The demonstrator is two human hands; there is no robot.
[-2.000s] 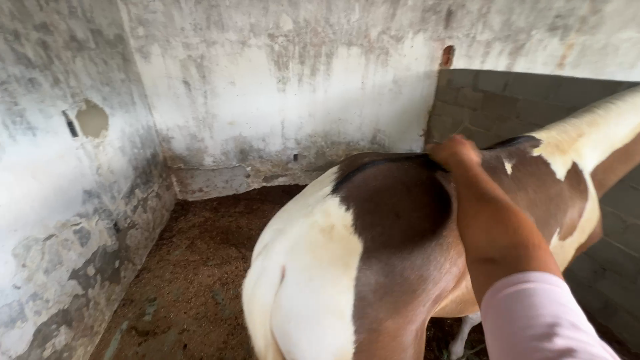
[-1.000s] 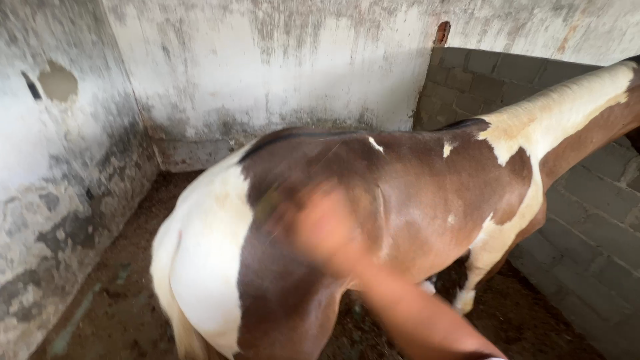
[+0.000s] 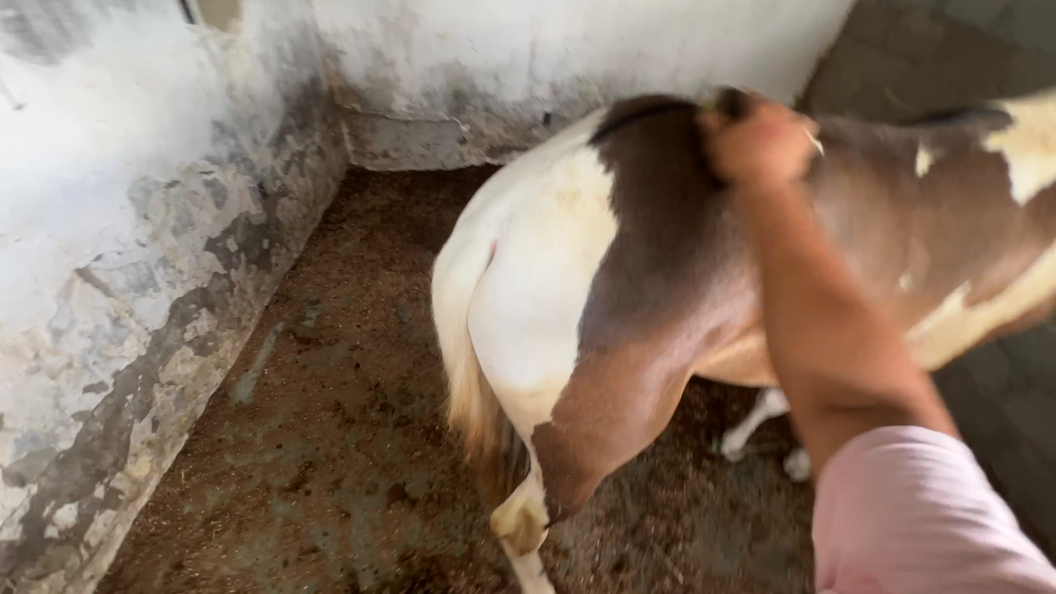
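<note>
A brown-and-white horse stands with its rump and tail towards the left and its neck past the right edge. From the lower right my right arm, in a pink sleeve, reaches across its flank. My right hand is at the top of the croup, its fingers closed around a small dark object, blurred, which looks like a grooming brush. The brush-like object is at the dark coat near the spine; the hand hides part of it. My left hand is outside the view.
A stained, peeling plaster wall runs along the left and meets the back wall in a corner. A grey block wall rises beyond the horse at right. Dark litter covers parts of the floor. The tail hangs beside a hind leg.
My right hand was lower on the horse's haunch a second ago and is now up by the spine. The view has tilted down and shifted.
</note>
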